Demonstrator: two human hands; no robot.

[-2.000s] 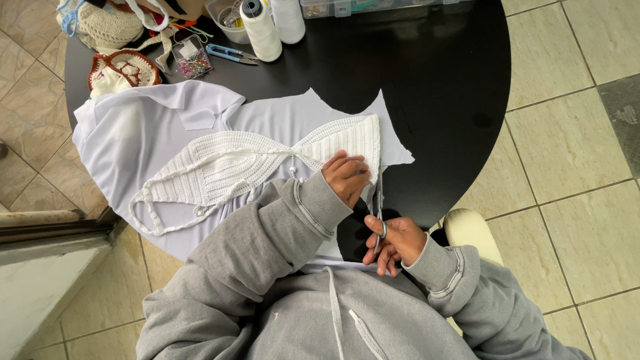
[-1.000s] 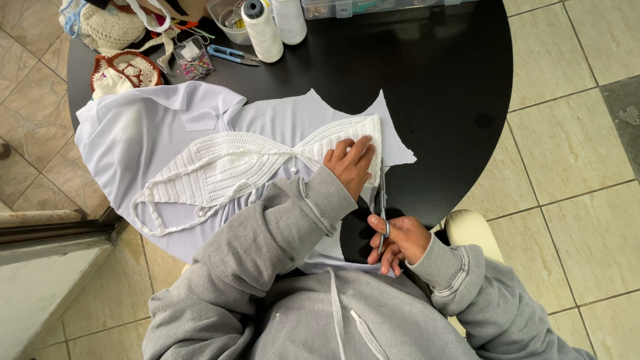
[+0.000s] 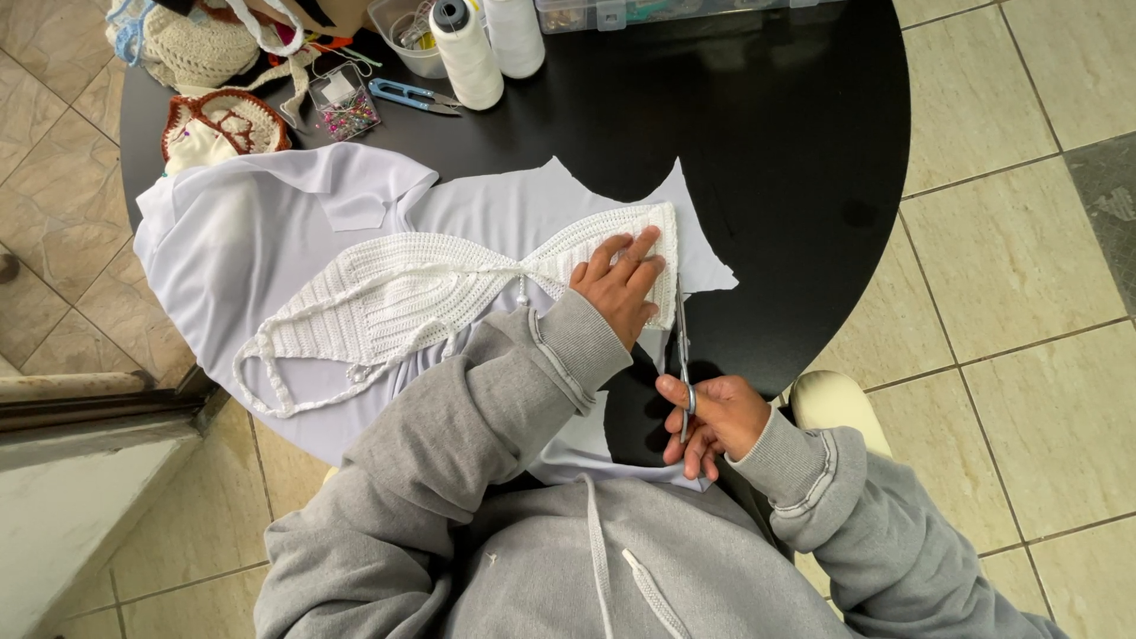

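My left hand (image 3: pixel 623 282) lies flat, fingers spread, on the right cup of a white crocheted bikini top (image 3: pixel 417 275). That top rests on a thin pale lining fabric (image 3: pixel 497 200), which spreads across the table and has a jagged cut edge at the right. In my right hand (image 3: pixel 714 422) are metal scissors (image 3: pixel 682 355), my thumb through one handle loop. Their blades point up along the top's right edge, with fabric beside them. How far apart the blades stand is unclear.
On the black round table (image 3: pixel 799 133), behind the fabric, stand white thread cones (image 3: pixel 468 58). Near them are blue thread snips (image 3: pixel 413 96), a clear box of pins (image 3: pixel 346 108), a plastic tub (image 3: pixel 404 35) and an organizer case (image 3: pixel 612 13). Crocheted pieces (image 3: pixel 226 124) lie at the back left.
My left hand has shifted slightly up on the crocheted cup and its fingers have spread. The scissors, still in my right hand, remain by the top's right edge.
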